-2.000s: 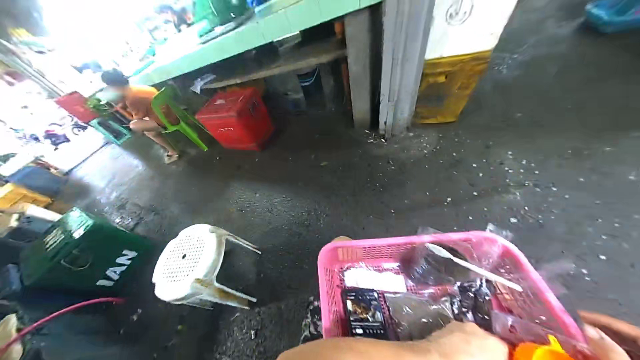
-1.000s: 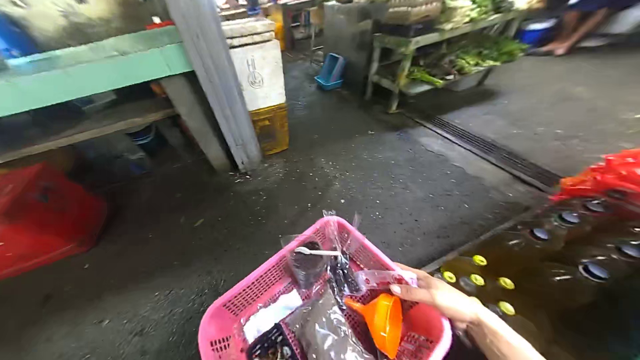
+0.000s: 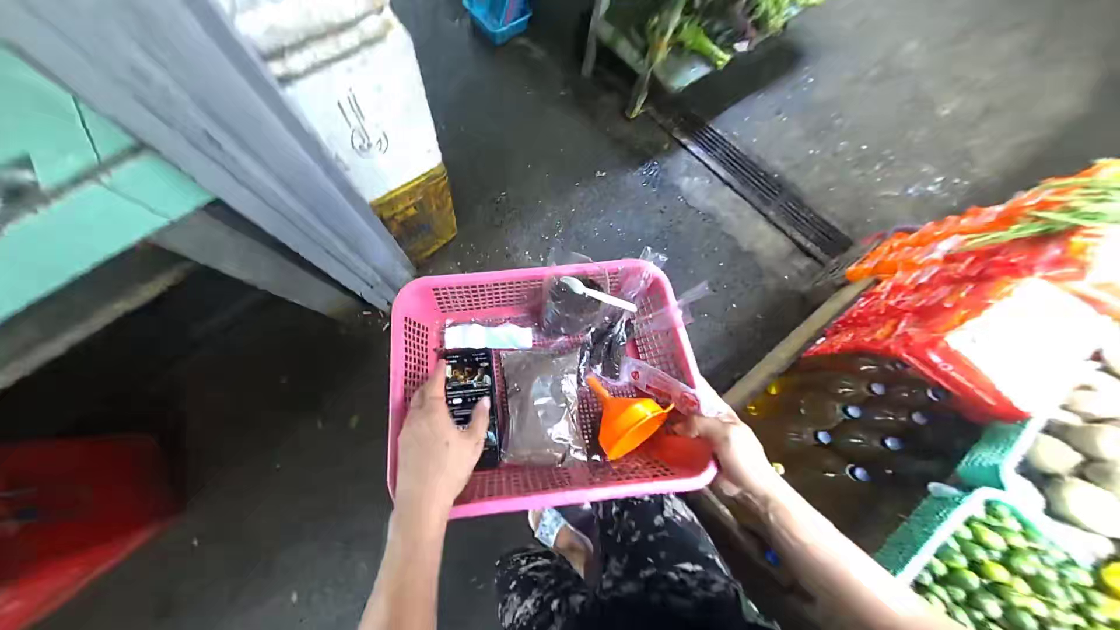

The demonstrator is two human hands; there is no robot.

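Observation:
A pink perforated plastic basket (image 3: 534, 506) hangs in front of my body. My right hand (image 3: 722, 437) grips its right rim. My left hand (image 3: 446, 437) reaches over the left side, fingers on a smartphone with a lit screen (image 3: 470, 381); whether it grips the phone I cannot tell. Beside the phone lies a clear plastic bag with greyish contents (image 3: 538, 407). An orange funnel (image 3: 632, 424) rests near my right hand. At the back are a white plastic spoon (image 3: 599, 295), a clear bag with dark contents (image 3: 569, 306) and a folded white packet (image 3: 488, 336).
A grey post (image 3: 289, 149) and green-tiled counter (image 3: 105, 201) stand left, beside a white box (image 3: 376, 114) on a yellow crate (image 3: 420, 214). A red container (image 3: 79, 516) is lower left. Capped bottles (image 3: 850, 411), red bags (image 3: 936, 306) and green citrus fruit (image 3: 997, 569) are right. A floor drain (image 3: 761, 184) runs ahead.
My left hand, out of sight one second ago, is now inside the basket at the phone. My right hand remains at the right rim. The view has swung right since two seconds ago.

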